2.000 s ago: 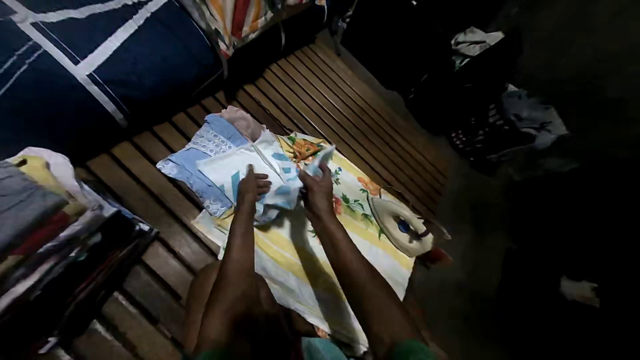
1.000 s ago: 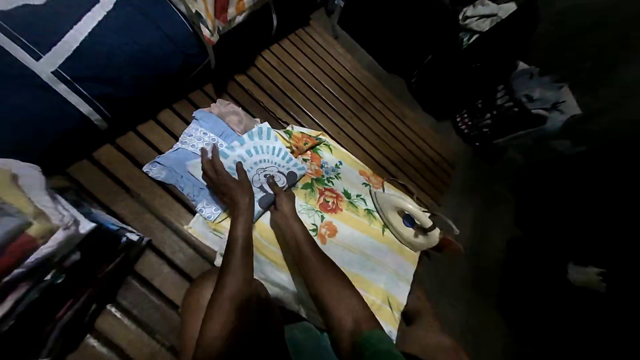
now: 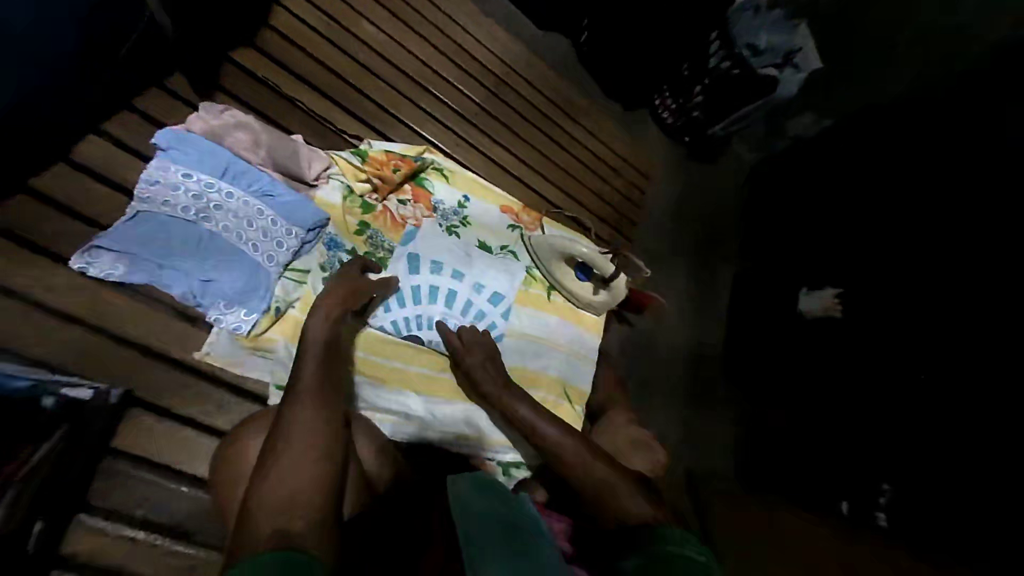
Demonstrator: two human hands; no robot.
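Observation:
A small folded white cloth with a blue fan-like print (image 3: 452, 280) lies on a floral cloth with yellow stripes (image 3: 552, 352). My left hand (image 3: 352, 292) touches its left edge, fingers bent, thumb and index apart. My right hand (image 3: 474, 352) rests on its lower edge with the index finger extended. Whether either hand pinches the fabric cannot be told. To the right, a cream clothes iron (image 3: 574, 272) with a blue dial lies on the floral cloth. Folded blue clothing with a ring-patterned band (image 3: 192, 232) is at the left, beside a folded pink cloth (image 3: 256, 144).
Wooden slats (image 3: 448, 80) form the surface beneath the cloths. A dark pile of fabric (image 3: 48, 456) sits at the lower left. At the upper right are a dark perforated basket (image 3: 688, 104) and light fabric (image 3: 772, 48). The iron's cord loops near its handle.
The printed cloth has moved from on top of the blue clothing onto the floral cloth, nearer the iron. Both hands have moved right with it. The character print seen earlier is mostly out of sight.

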